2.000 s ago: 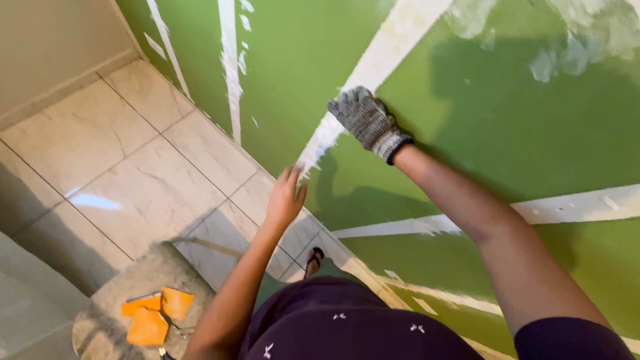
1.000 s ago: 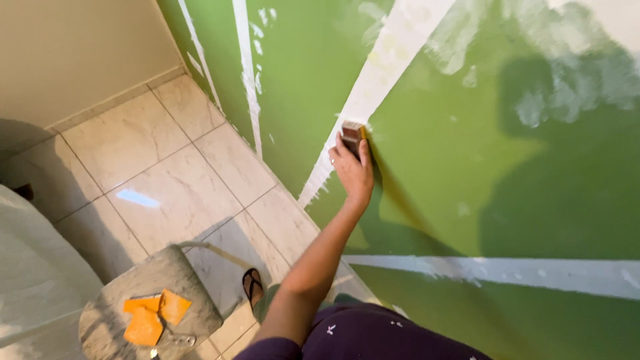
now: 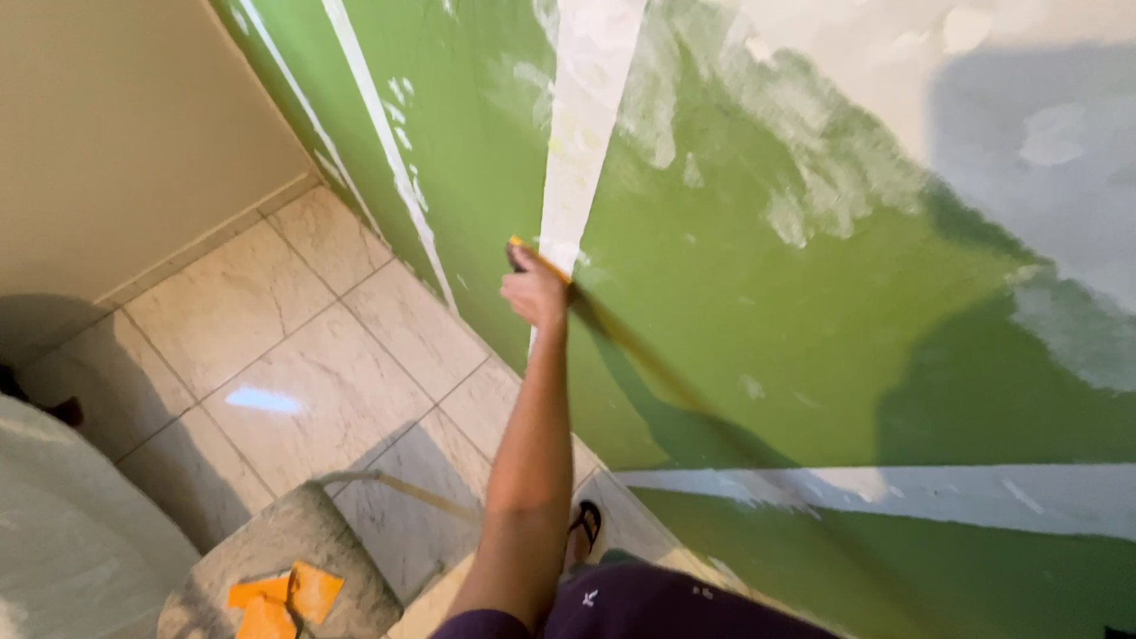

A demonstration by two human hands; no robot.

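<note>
My left hand [image 3: 536, 291], bare, grips a small block with a yellow edge [image 3: 552, 271], perhaps a sanding block, and holds it against the lower part of a white stripe [image 3: 586, 115] on the green wall [image 3: 710, 311]. The block's underside is hidden. My right hand, which wore a grey knitted glove earlier, is out of view. Whitish smears [image 3: 808, 191] lie on the green paint to the right of the stripe. Another white stripe [image 3: 941, 497] runs across the wall lower down.
A stool with a worn grey seat [image 3: 355, 550] stands at the lower left, with orange pieces [image 3: 317, 590] on it. Pale marbled floor tiles [image 3: 293, 346] meet the wall. White cloth-like material [image 3: 80, 524] is at the left edge, and my sandalled foot [image 3: 583, 528] is near the wall's base.
My left hand has come up from near the stripe's lower end to the wall and now holds the block. My gloved right hand, on the stripe two seconds ago, has left the view.
</note>
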